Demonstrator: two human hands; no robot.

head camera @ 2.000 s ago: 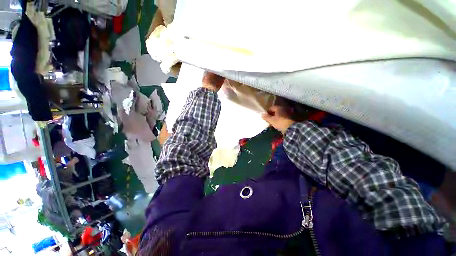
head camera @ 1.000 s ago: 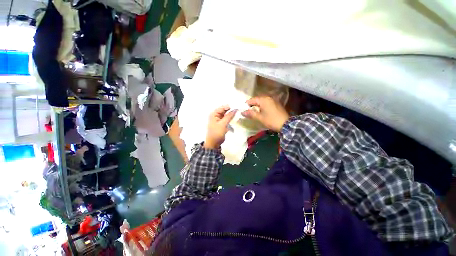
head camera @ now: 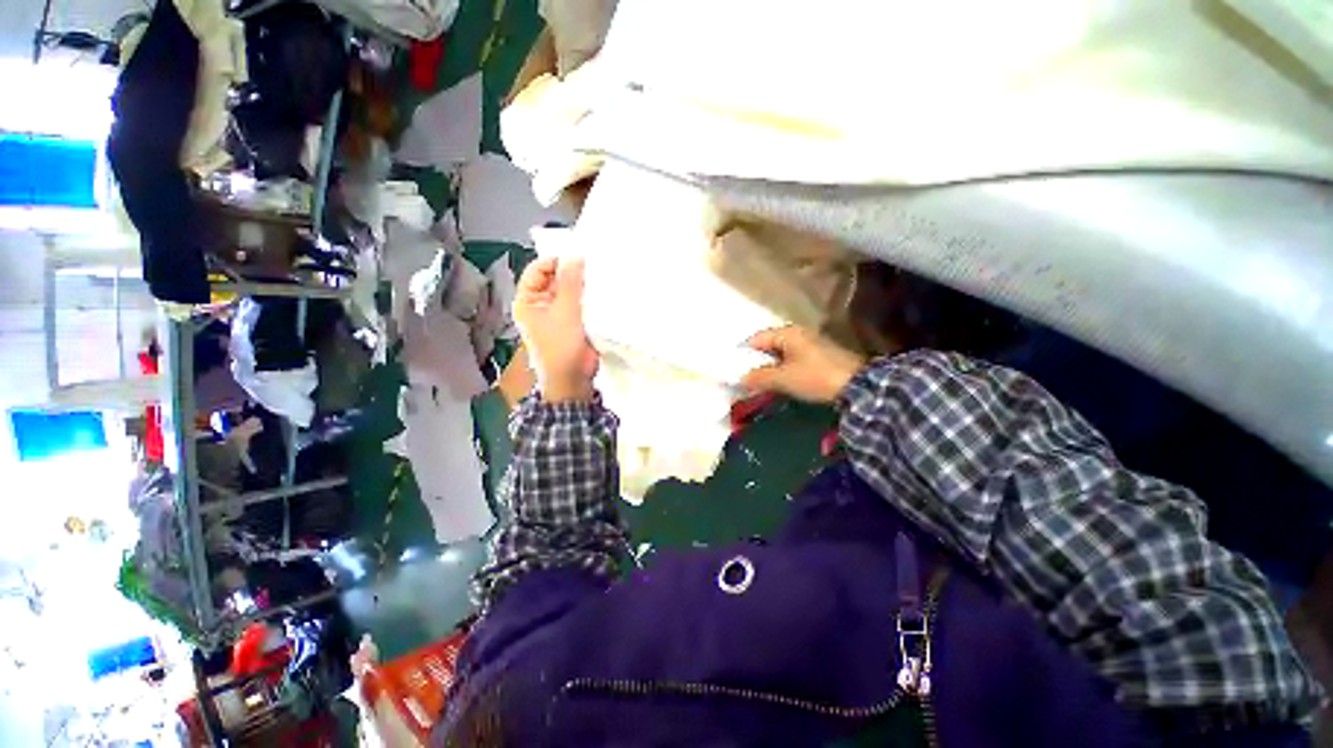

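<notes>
A cream fabric panel point(head camera: 658, 278), overexposed to near white, hangs below the table edge in front of my body. My left hand point(head camera: 556, 325) is at its left edge with bent fingers closed on the cloth's edge. My right hand point(head camera: 797, 363) pinches the panel's right side with thumb and fingers. More cream fabric point(head camera: 936, 88) covers the table above. Whether a small piece is between the fingers is too bright to tell.
The grey-white table edge point(head camera: 1023, 263) runs from the upper middle to the right. Grey cloth pieces point(head camera: 439, 453) lie on the green floor at left. A metal rack point(head camera: 183, 439) with garments stands further left. An orange-red basket point(head camera: 421, 675) is at the lower left.
My hands first came down from under the table edge and met over the panel. Since then my left hand has moved left and up, and my right hand slightly right and down.
</notes>
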